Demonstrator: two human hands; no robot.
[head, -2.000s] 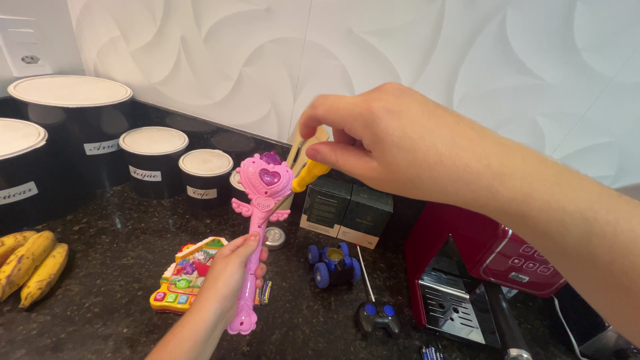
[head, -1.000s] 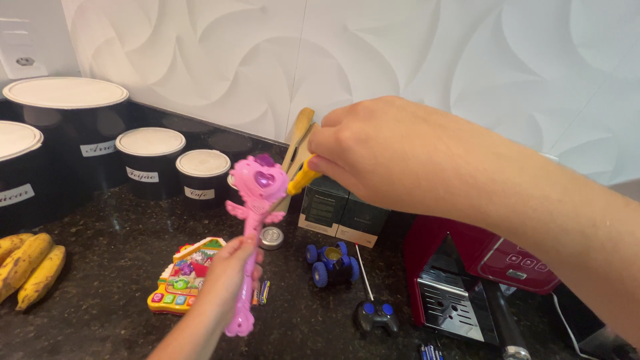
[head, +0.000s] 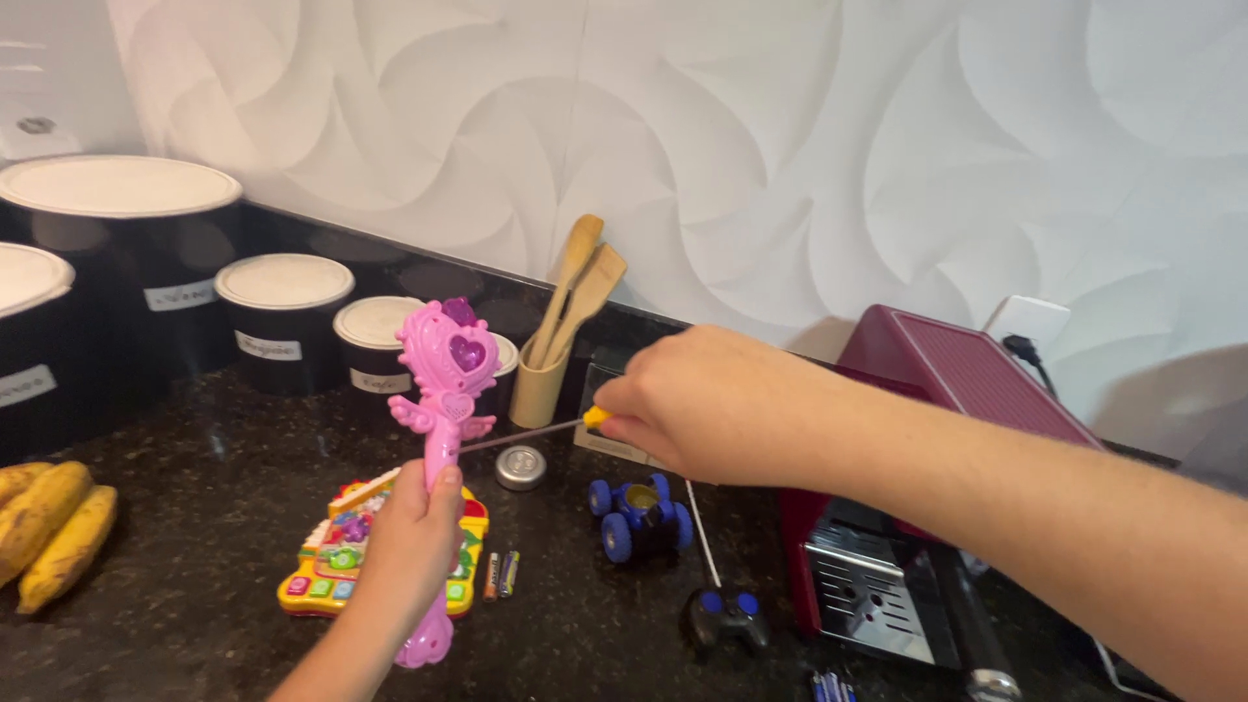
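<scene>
My left hand (head: 419, 536) grips the handle of a pink plastic toy wand (head: 448, 375), held upright with its purple heart at the top. My right hand (head: 663, 405) holds a screwdriver (head: 597, 417) by its yellow handle. The thin metal shaft points left, and its tip meets or nearly meets the wand's handle just above my left hand; exact contact is hard to tell. Behind my left hand lies a colourful toy keyboard (head: 322, 585), partly hidden. Two small batteries (head: 502, 574) lie right of it.
Black canisters (head: 285, 331) with white lids and a cup of wooden utensils (head: 539, 388) stand behind. Bananas (head: 58, 536) lie left. A blue toy car (head: 641, 517), a remote control (head: 726, 619), more batteries (head: 834, 687) and a red coffee machine (head: 955, 380) are at right.
My right hand has lowered the screwdriver from beside the wand's head to its handle, and the metal shaft now shows. The left hand still holds the wand. The view has shifted.
</scene>
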